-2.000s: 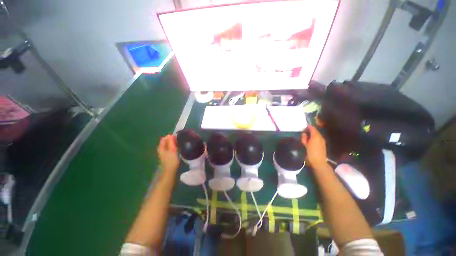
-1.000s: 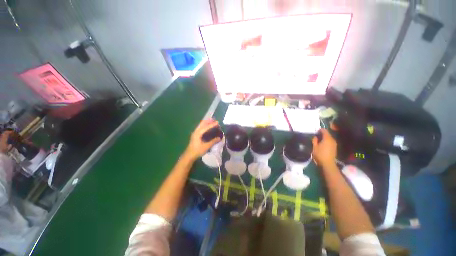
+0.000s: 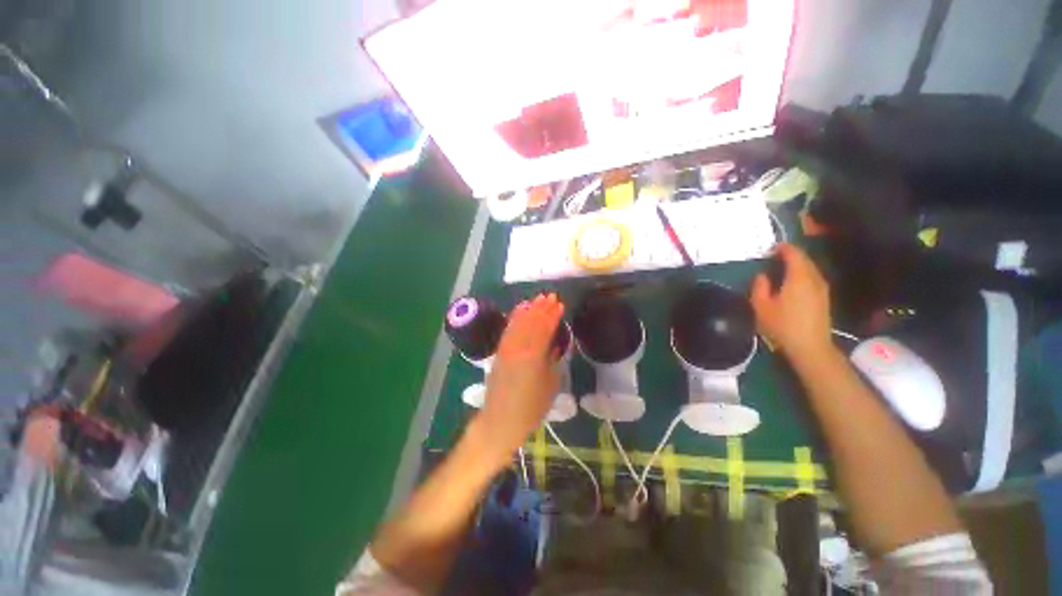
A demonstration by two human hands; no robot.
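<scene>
Security cameras with black ball heads and white bases stand in a row on the green bench. The leftmost camera (image 3: 475,328) shows a pale ringed lens, turned up and left. My left hand (image 3: 530,349) is on the second camera (image 3: 564,402), its fingers over the black head and hiding much of it. The third camera (image 3: 610,332) stands untouched. My right hand (image 3: 795,300) is beside the rightmost camera (image 3: 713,330), fingertips near its head; contact is unclear. White leads (image 3: 576,456) run to the yellow-taped front edge.
The bright monitor (image 3: 606,93) stands behind the white keyboard (image 3: 641,239), which holds yellow tape (image 3: 601,243) and a pen (image 3: 674,233). The mouse (image 3: 900,382) and black bulk (image 3: 943,175) are right. The green belt (image 3: 338,384) is left; a person's hand (image 3: 44,437) is beyond.
My left hand has moved right from the leftmost camera to the second one. The leftmost camera's lens now shows. My right hand stays by the rightmost camera. The view has shifted.
</scene>
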